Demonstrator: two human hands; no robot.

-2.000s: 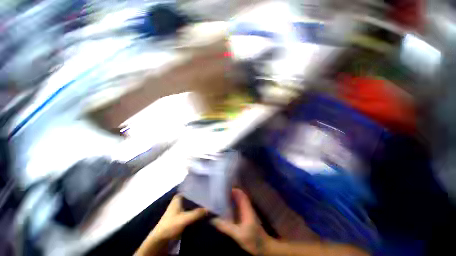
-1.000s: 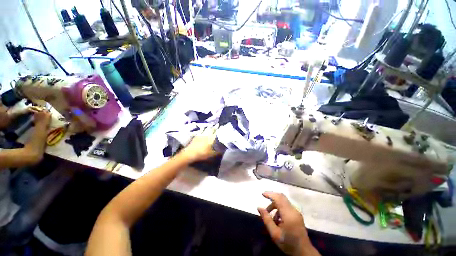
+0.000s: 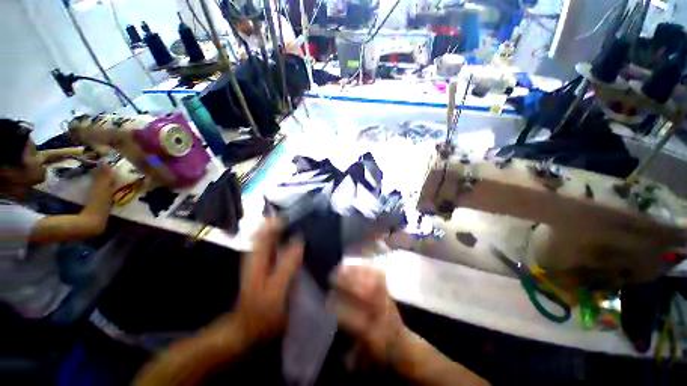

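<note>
My left hand (image 3: 267, 283) and my right hand (image 3: 365, 301) are close together above the table's front edge, both blurred. Between them is a cut panel (image 3: 310, 324) with a grey face, hanging down, and a black part (image 3: 320, 237) above it. Both hands appear to hold it; the fingertips are partly hidden by blur and cloth. Behind it a loose pile of black and pale grey pieces (image 3: 354, 192) lies on the white table (image 3: 429, 279), left of the cream sewing machine (image 3: 520, 200).
Scissors (image 3: 544, 298) and a small green packet (image 3: 587, 313) lie at the right, below the machine head. A person (image 3: 45, 226) works at the neighbouring purple-ended machine (image 3: 177, 151) on the left. Dark cloth (image 3: 221, 202) lies on the table between.
My left hand has come back from the pile toward the front edge with dark and grey cloth. My right hand has moved left to meet it. The view has shifted slightly.
</note>
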